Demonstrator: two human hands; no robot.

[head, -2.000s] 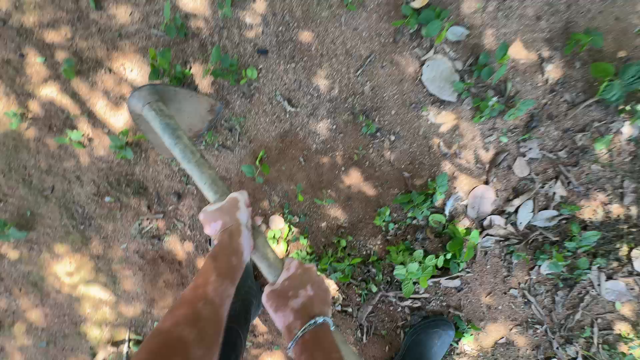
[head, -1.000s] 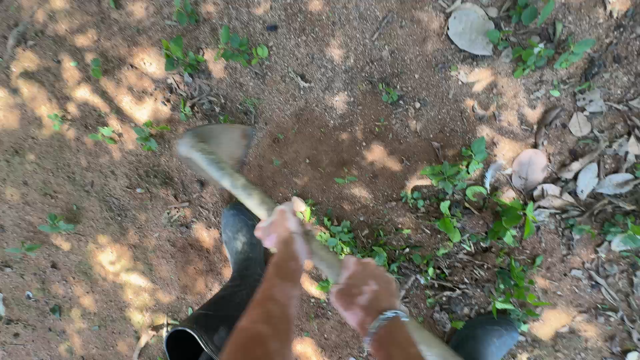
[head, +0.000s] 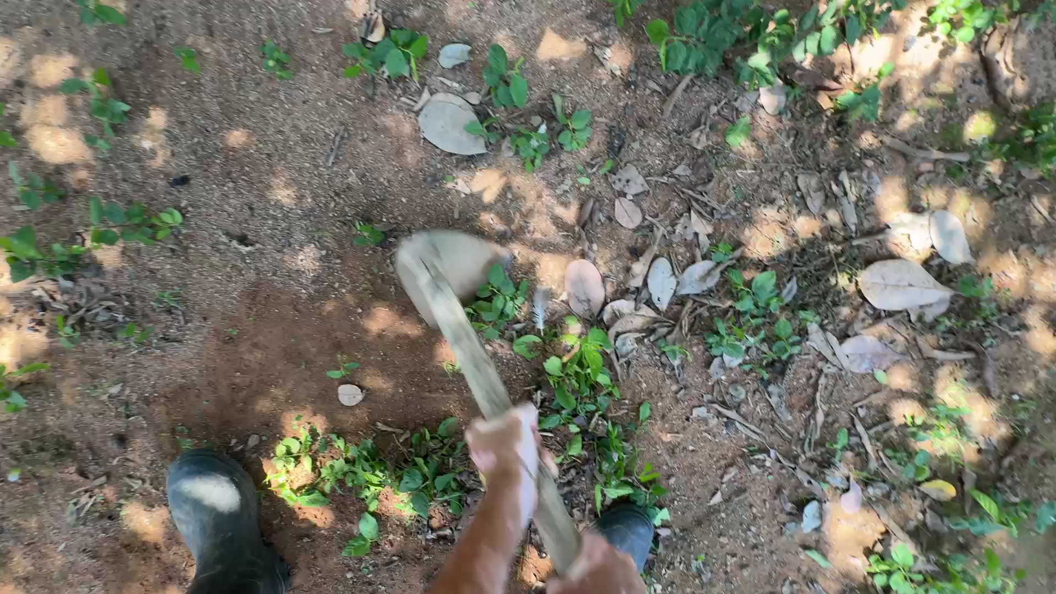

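Note:
A hoe with a wide metal blade [head: 462, 264] and a pale wooden handle [head: 474, 359] slants across the middle of the head view. Farther up the shaft, my left hand [head: 505, 450] is wrapped around it. Closer to the handle's lower end, at the bottom edge, my right hand [head: 598, 569] grips it, blurred and partly cut off. The blade, also blurred, is over the soil beside a small green weed [head: 499, 304]; whether it touches the ground I cannot tell.
Dark rubber boots stand at the lower left [head: 216, 511] and at bottom centre [head: 627, 532]. Leafy weeds [head: 582, 367] grow right of the handle, others [head: 355, 470] between the boots. Dry leaves [head: 697, 278] and twigs litter the right side; a large pale leaf [head: 451, 124] lies above the blade.
The hoe blade has moved right, from bare soil near the left boot to the weeds by the dry leaves. Both hands have stayed on the handle. The view has shifted right.

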